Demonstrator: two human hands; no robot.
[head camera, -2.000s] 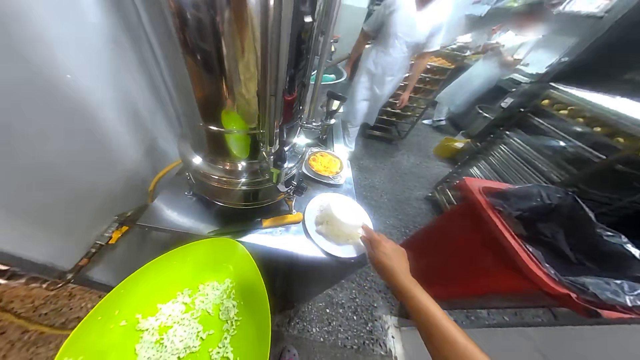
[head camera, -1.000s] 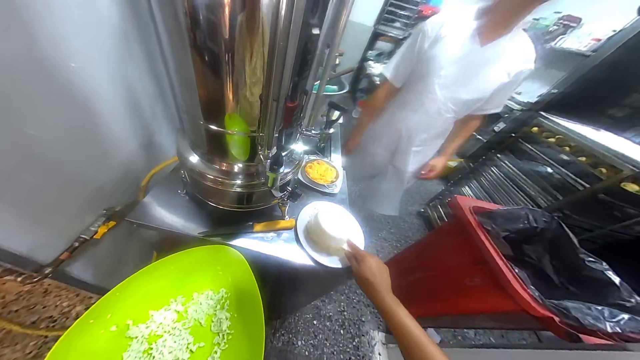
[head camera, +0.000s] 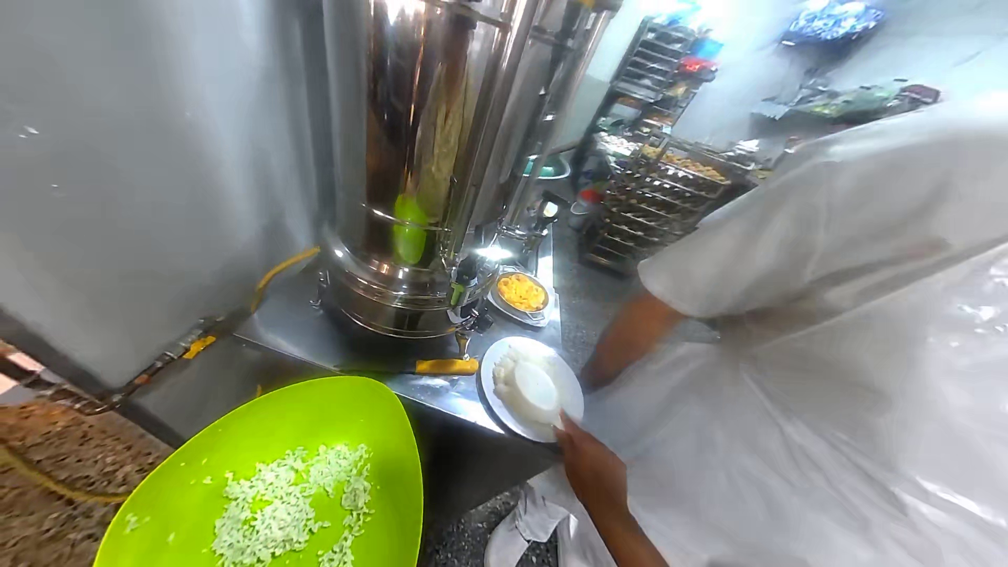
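My right hand (head camera: 594, 468) is at the lower right rim of a white plate (head camera: 568, 376), its fingers closed on a small white dish or scoop (head camera: 537, 387) that rests against white food, apparently rice (head camera: 508, 378). At the lower left is a lime-green bowl (head camera: 315, 405) with loose white rice (head camera: 276, 504) in its bottom. My left hand does not show. A yellow-handled knife (head camera: 446, 367) lies left of the plate on the steel counter (head camera: 291, 331). Behind the plate, a dish of yellow-orange food (head camera: 521, 292) sits on the counter.
A tall, shiny steel urn (head camera: 417, 157) stands on the counter behind the knife. Close on my right is a person in white clothes (head camera: 803, 354), with one arm near the plate. A metal rack (head camera: 646, 209) with trays of food stands farther back.
The person in white has come much nearer, now at my right. My right hand stays at the plate, where the white dish or scoop now lies over the food.
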